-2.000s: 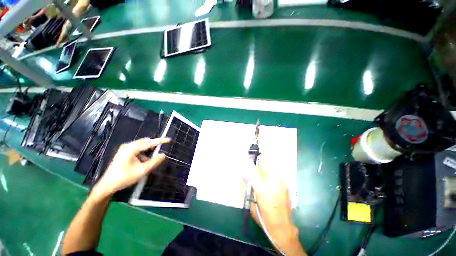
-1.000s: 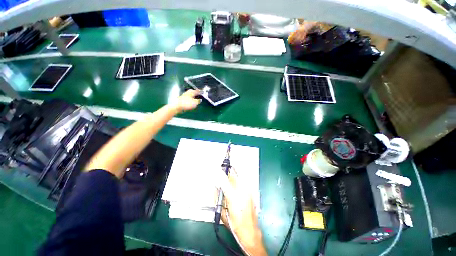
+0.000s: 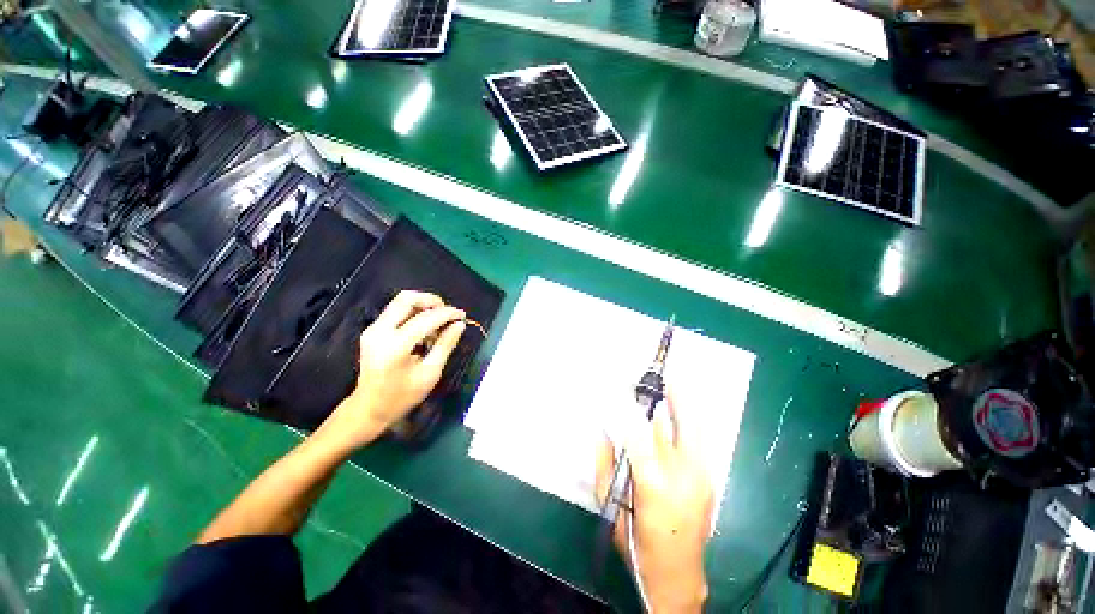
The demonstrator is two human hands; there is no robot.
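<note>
My right hand (image 3: 663, 486) holds the soldering iron (image 3: 650, 386) over the white paper sheets (image 3: 576, 372), its tip pointing up and away from me. My left hand (image 3: 408, 360) is over the nearest black panel back (image 3: 414, 270), left of the paper. Its thumb and fingertips pinch a thin orange-red wire end. The junction box is not clearly seen; my hand covers that part of the panel. The panel lies face down, overlapping another black panel back (image 3: 315, 258).
More panel backs (image 3: 180, 192) with cords lean in a row at left. Framed solar panels (image 3: 555, 116) lie on the green conveyor. At right are the fume fan (image 3: 1006, 420), a cream cylinder (image 3: 903, 434), the iron stand with yellow sponge (image 3: 833, 570) and a black box (image 3: 949, 540).
My left hand has come back from the panel on the conveyor to the panel back and now pinches a wire. The right hand still holds the iron over the paper. The view has shifted.
</note>
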